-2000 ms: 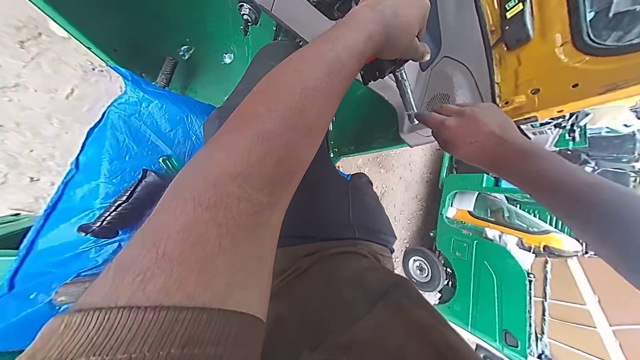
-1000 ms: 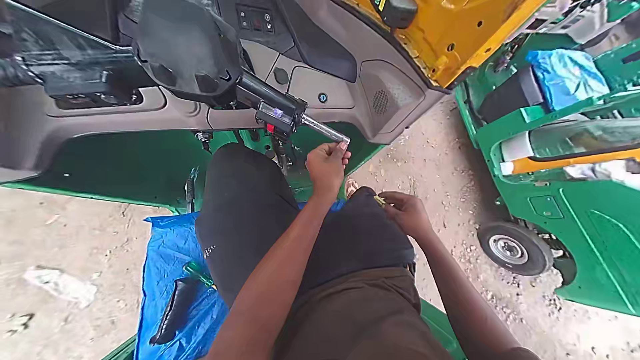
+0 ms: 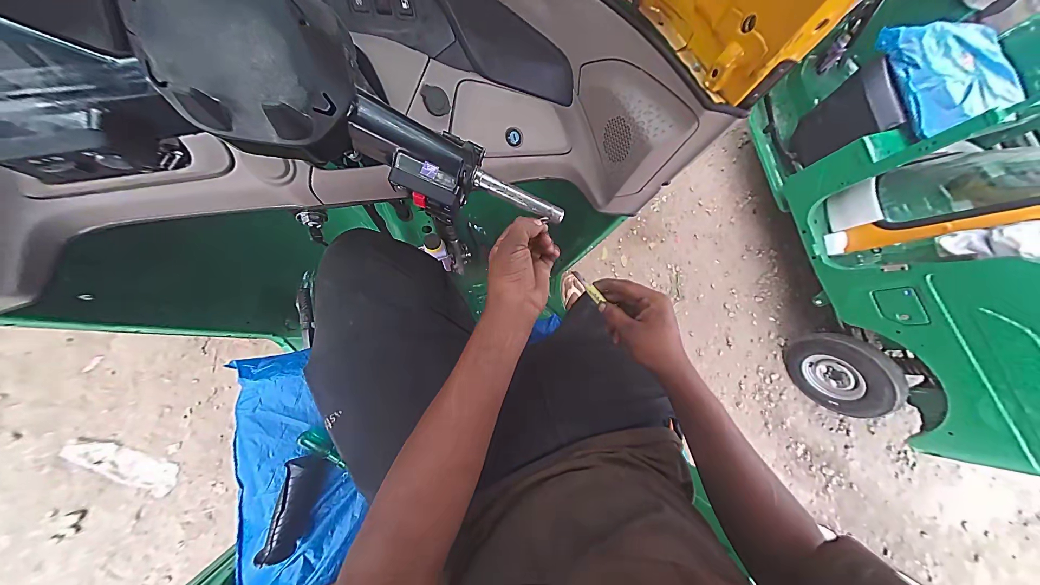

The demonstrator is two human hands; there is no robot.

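Note:
My left hand (image 3: 524, 264) is just below the end of a bare metal handlebar tube (image 3: 520, 195), fingers pinched together; whether a small part is between them I cannot tell. The tube juts from a black switch housing (image 3: 431, 179) with a red button. Lower and to the right, my right hand (image 3: 642, 321) holds a small, slim yellowish tool (image 3: 595, 294) between thumb and fingers, its kind unclear. Both hands are above my dark-trousered legs. A black steering cowl (image 3: 244, 73) covers the inner part of the handlebar.
A grey dashboard panel (image 3: 512, 114) with a speaker grille lies beyond the handlebar. On the left are a blue sheet (image 3: 260, 439), a black pouch (image 3: 292, 508) and a green see-through object (image 3: 321, 445). Another green vehicle (image 3: 959, 325) stands at right, over gravelly ground.
Two seconds ago both hands were at the handlebar tube. My right hand has since come away from it, down and toward my lap. The view has shifted a lot.

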